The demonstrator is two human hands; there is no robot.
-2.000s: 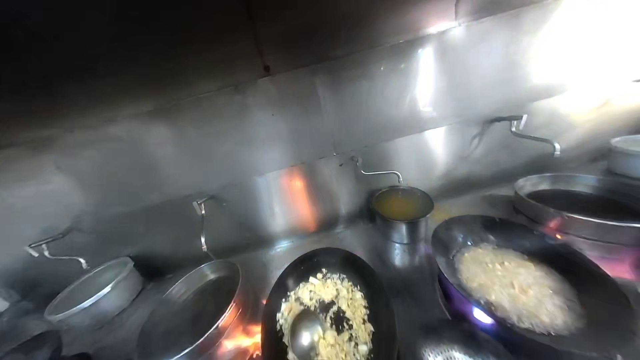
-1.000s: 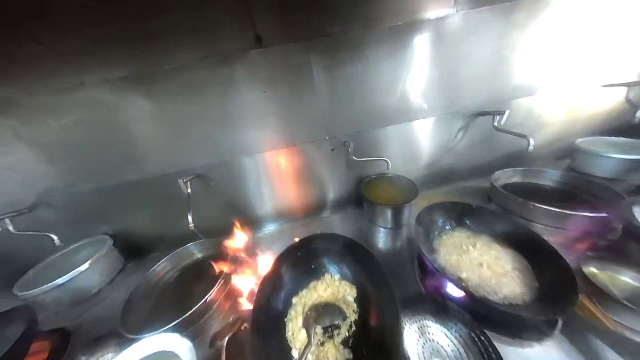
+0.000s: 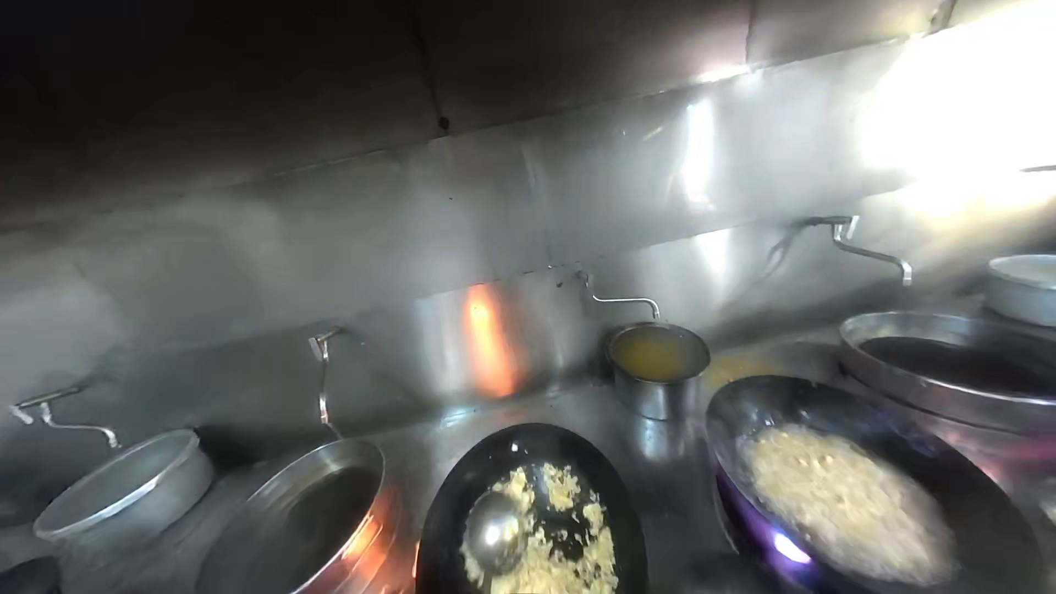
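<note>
Neither of my hands shows in the head view. At the bottom middle a dark wok (image 3: 528,450) holds pale yellow, crumbly food (image 3: 561,561). The round steel bowl of a ladle (image 3: 495,528) rests in that food at the left; its handle runs out of the lower edge. To the right a larger dark wok (image 3: 825,404) holds pale food bubbling in liquid (image 3: 841,503), with a bluish-purple glow under its near left side. Between and behind the woks stands a metal pot of yellow liquid (image 3: 660,355).
Left of the middle wok are a wide metal pan of dark liquid (image 3: 297,528) and a grey metal pot (image 3: 132,487). A large round pan (image 3: 949,363) and another pot (image 3: 1027,289) stand at the right. Swivel faucets (image 3: 623,299) project from the steel back wall (image 3: 371,247).
The tall flames left of the middle wok have shrunk to a low orange glow. In that wok the food is more spread out, and the ladle's bowl has moved to its left side.
</note>
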